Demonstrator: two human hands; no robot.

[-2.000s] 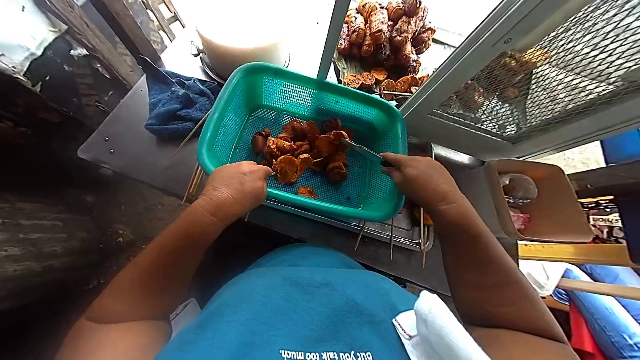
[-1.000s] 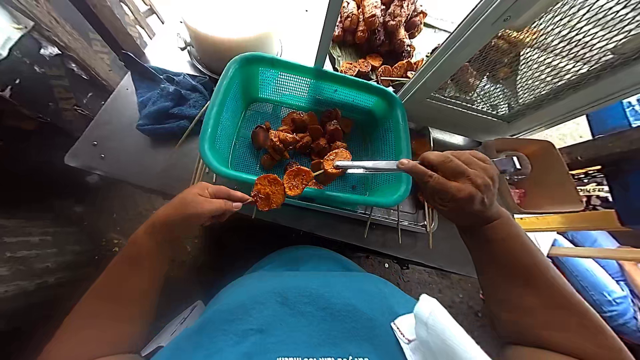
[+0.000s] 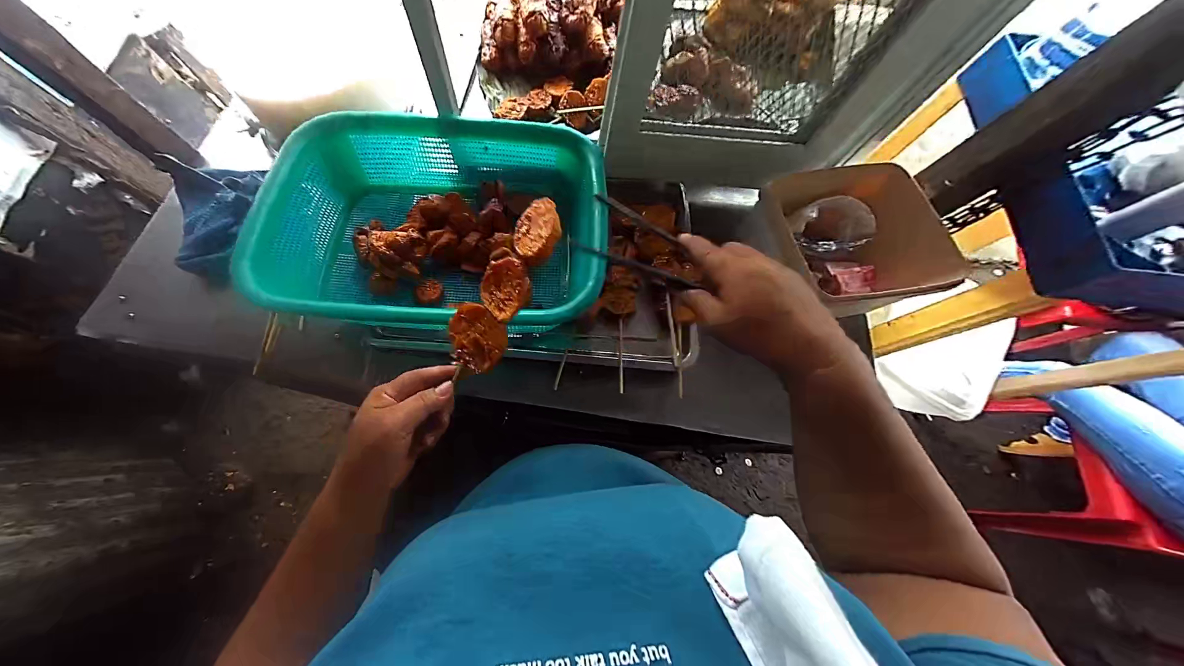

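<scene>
My left hand [image 3: 404,418] pinches the lower end of a thin skewer, on which several round orange-brown slices [image 3: 478,339] are threaded, slanting up over the front rim of a green plastic basket [image 3: 277,287]. Dark reddish-brown pieces [image 3: 453,231] lie inside the basket. My right hand [image 3: 749,301] holds metal tongs [image 3: 638,240], their arms apart and nothing seen between them, the tips at the basket's right rim. Under the tongs, a metal tray [image 3: 647,350] holds skewered pieces with sticks poking out over its front edge.
A blue cloth [image 3: 217,222] lies left of the basket. On the right stands a brown container [image 3: 897,231] with a plastic bag inside. A mesh-panelled frame [image 3: 721,139] rises behind, with more browned food [image 3: 550,42] beyond. A person's jeans-clad leg [image 3: 1110,416] shows at far right.
The tongs have moved from the skewered slices to the right, over the basket's right rim. The skewer now tilts more steeply upward. The view has shifted to the right.
</scene>
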